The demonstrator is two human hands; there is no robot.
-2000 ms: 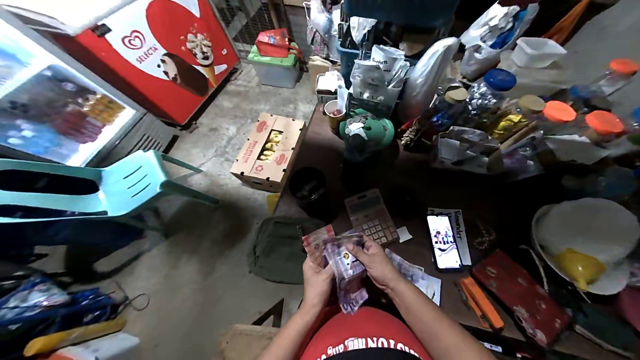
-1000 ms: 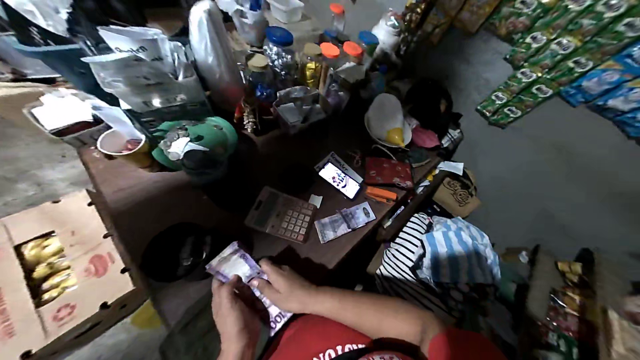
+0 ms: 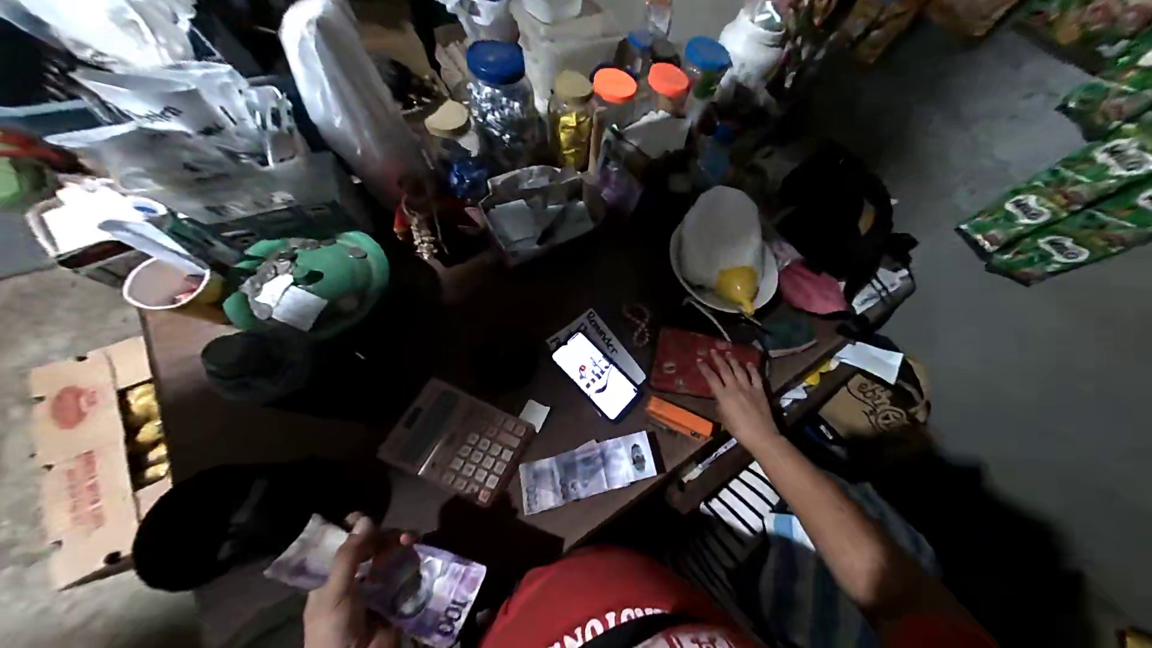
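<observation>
My left hand (image 3: 346, 585) is closed on a bundle of purple banknotes (image 3: 432, 589) at the lower left, above the near edge of the desk. My right hand (image 3: 740, 396) lies with fingers spread on a red patterned pouch (image 3: 688, 364). Just below the pouch is an orange tool, perhaps a cutter (image 3: 679, 418). A lit smartphone (image 3: 596, 376) rests on a card left of the pouch. Banknotes (image 3: 589, 472) lie overlapped in front of the phone. A calculator (image 3: 459, 441) is to their left.
Lidded jars (image 3: 499, 99) and an open box of papers (image 3: 540, 216) line the back. A green container (image 3: 310, 279) with coins stands at left, beside a paper cup (image 3: 166, 283). A white hat (image 3: 724, 243) is at right. An open carton (image 3: 85, 468) stands lower left; an open drawer edge (image 3: 711, 463) shows right.
My right hand has left the bundle of banknotes and reached right to the red pouch. My left hand still holds the bundle. The view has swung to the right since two seconds ago.
</observation>
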